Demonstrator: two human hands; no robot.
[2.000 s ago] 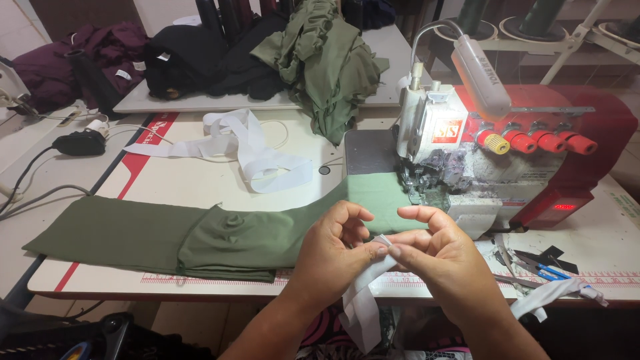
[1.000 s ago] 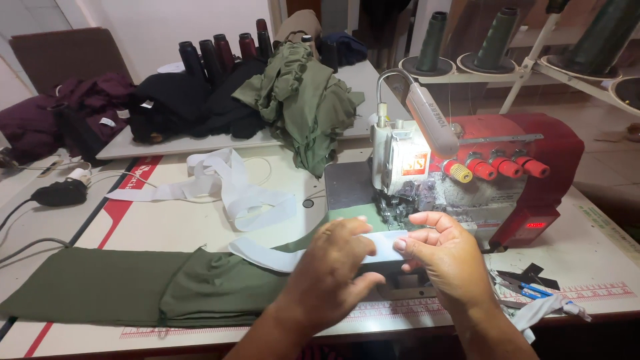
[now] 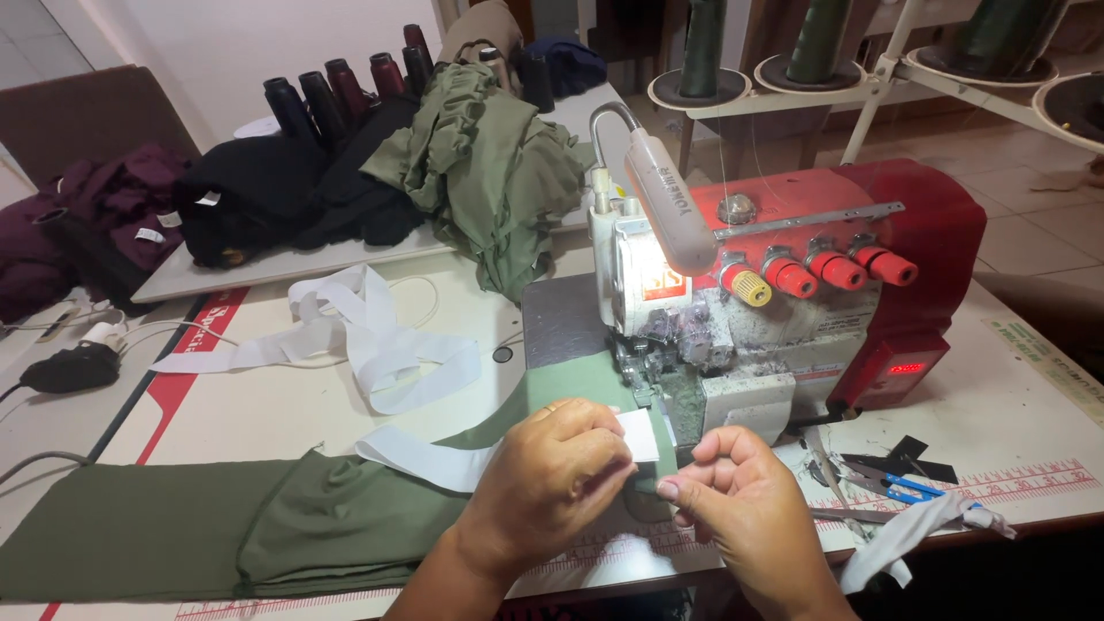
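Observation:
My left hand [image 3: 556, 470] pinches a white elastic band [image 3: 431, 461] whose short end lies on the green fabric [image 3: 345, 517] just in front of the presser foot [image 3: 642, 392]. Thumb and fingers of my right hand [image 3: 733, 500] grip the fabric's edge beside the band's end. The fabric runs left across the table, with a seam and gathers in it. Directly behind my hands is a red and white overlock sewing machine [image 3: 793, 345], its lamp [image 3: 668, 203] lit over the needle area.
More white band [image 3: 379, 345] lies looped on the table. Thread snips [image 3: 897, 483] and white scraps [image 3: 906, 535] rest at the right. Behind are olive [image 3: 492, 172], black [image 3: 259, 194] and maroon garments [image 3: 103, 216], thread cones [image 3: 336, 95] and a black plug [image 3: 69, 366].
Two seconds ago my hands held the white band's end in front of the table edge; now it lies on the green fabric at the machine. My right hand has taken hold of the fabric edge.

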